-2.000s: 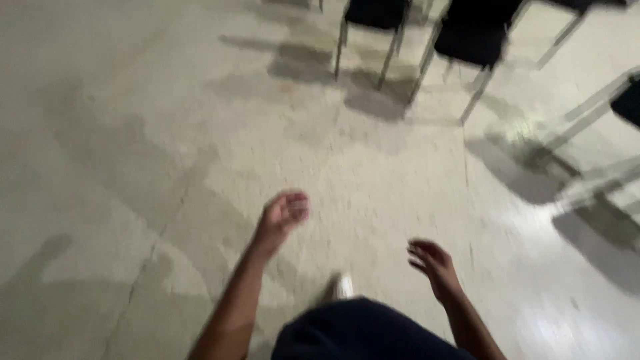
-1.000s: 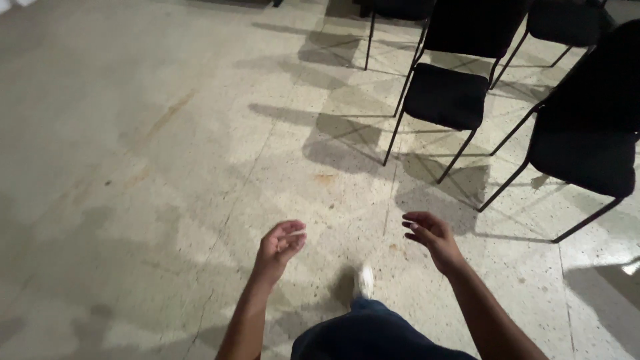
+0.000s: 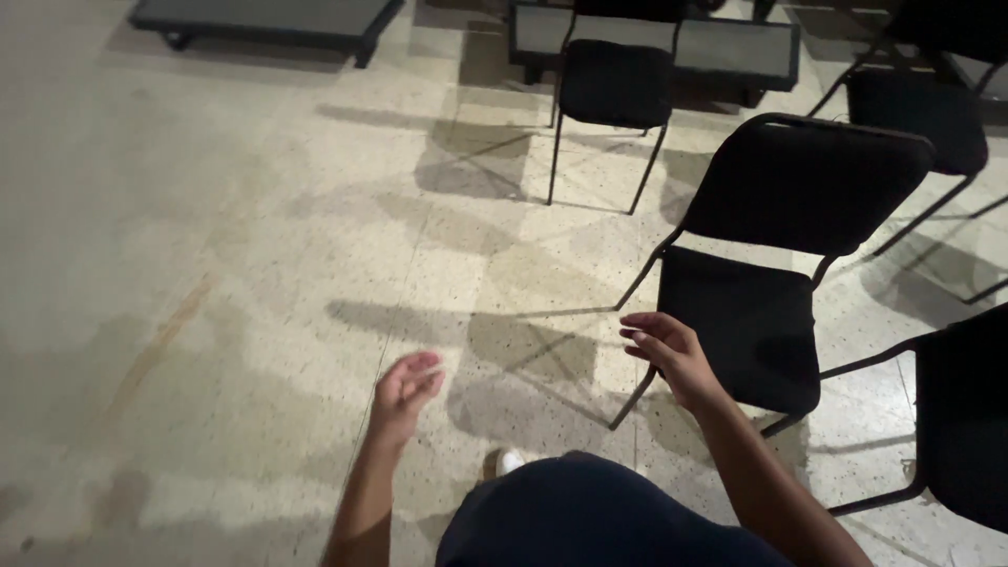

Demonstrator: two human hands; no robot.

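My left hand (image 3: 405, 398) hovers over the speckled floor (image 3: 315, 228) with fingers parted and slightly curled, holding nothing. To its right, my right hand (image 3: 665, 350) is also empty, its fingers curled loosely apart. In the image it overlaps the front edge of a black chair's seat (image 3: 736, 323); whether it touches the chair cannot be told. That chair's dark backrest (image 3: 807, 185) rises behind the seat. One white shoe (image 3: 510, 461) shows below, between the hands.
Another black chair (image 3: 616, 83) stands farther ahead, one more (image 3: 917, 118) at upper right, and part of another (image 3: 965, 417) at the right edge. A low dark-framed platform (image 3: 268, 17) lies at upper left, a second (image 3: 736, 51) behind the chairs. Chair shadows stripe the floor.
The view has moved forward past some floor, bringing the chairs nearer and the low platforms into sight. Both hands stay raised, empty and apart.
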